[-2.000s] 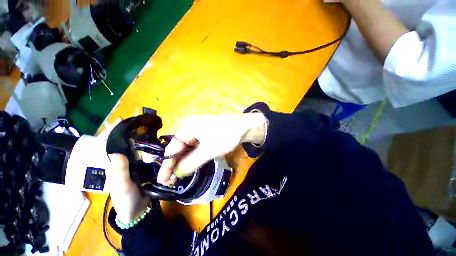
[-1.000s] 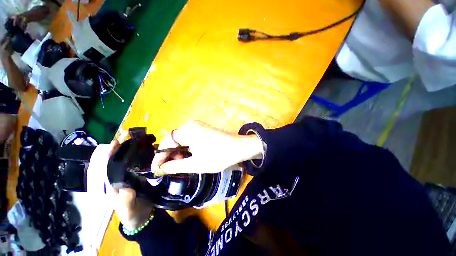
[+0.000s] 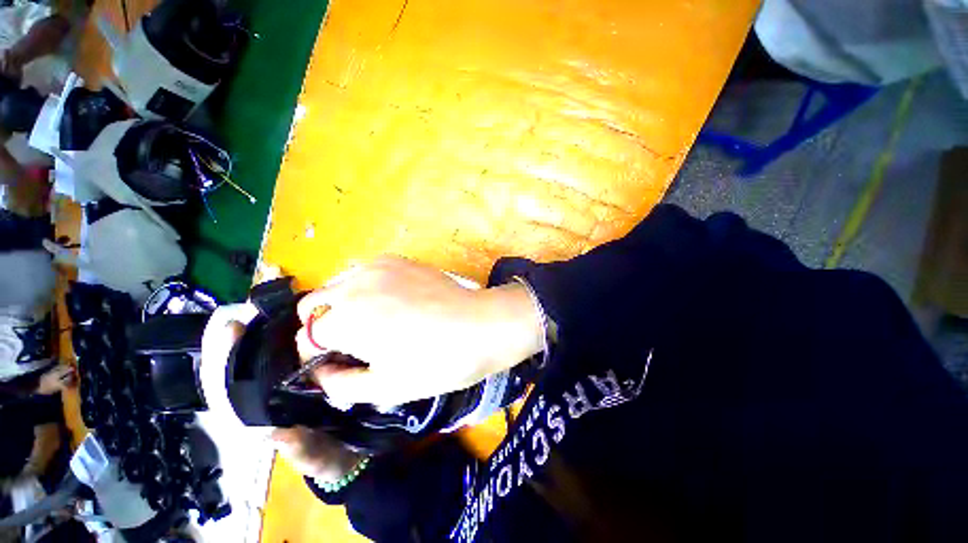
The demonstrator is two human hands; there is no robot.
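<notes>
The camera unit has a black shell (image 3: 251, 371) at its left part and a white and black base (image 3: 490, 399) near my body. My left hand (image 3: 314, 452) holds the shell from below, with the fingers mostly hidden behind it. My right hand (image 3: 416, 329) lies over the shell's opening with bent fingers. A thin dark tool or wire (image 3: 308, 371) shows at its fingertips; I cannot tell which. The inside of the shell is mostly hidden by my right hand.
The orange tabletop (image 3: 456, 138) borders a green mat (image 3: 260, 117). White camera bodies with loose wires (image 3: 138, 164) stand at the upper left. Black ball heads (image 3: 138, 424) lie in rows at the left. Other people's hands show at the far left edge. A blue frame (image 3: 780, 133) is on the floor.
The view has shifted, and the black cable and the neighbour's arm have left it. My right hand has moved from deep in the base to over the shell's opening.
</notes>
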